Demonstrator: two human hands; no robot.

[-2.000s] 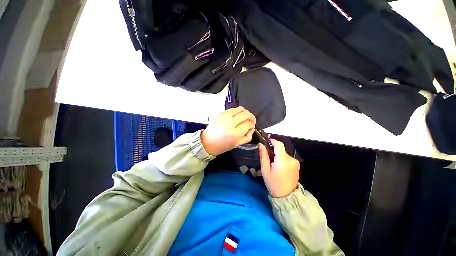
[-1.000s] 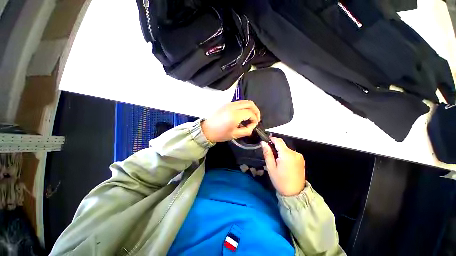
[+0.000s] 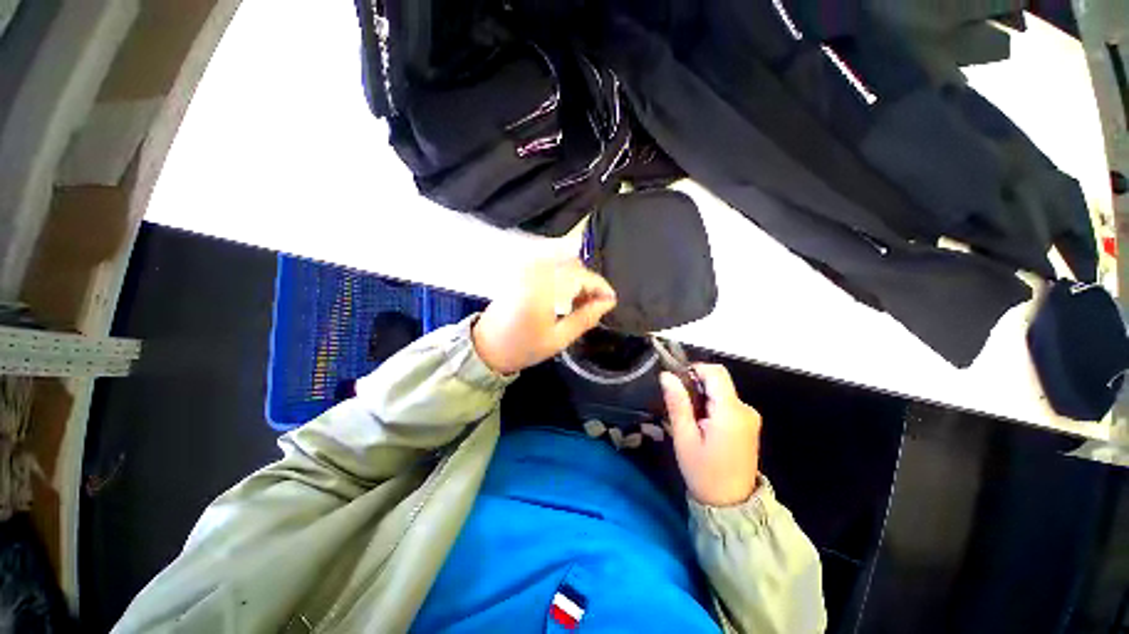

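Note:
A black rounded pouch [image 3: 654, 261] lies at the near edge of the white table, a pale zip line along its left side. My left hand [image 3: 545, 312] is at its lower left corner, thumb and fingertips pinched near each other; whether they hold a thread or cloth is too small to tell. My right hand [image 3: 714, 434] is shut around dark thread snips [image 3: 679, 367], blades pointing up and left just below the pouch's near edge.
A black heap with zips [image 3: 495, 130] and long black panels [image 3: 830, 211] cover the table's far side. Another black pouch [image 3: 1077, 349] lies at the right corner. A blue crate [image 3: 324, 334] is lower left. A grey ring [image 3: 609, 374] and pale pieces [image 3: 625, 436] are below my hands.
My left hand has moved a little left, away from the snips. My right hand has moved slightly down, and the snips now show more clearly, apart from the left fingers.

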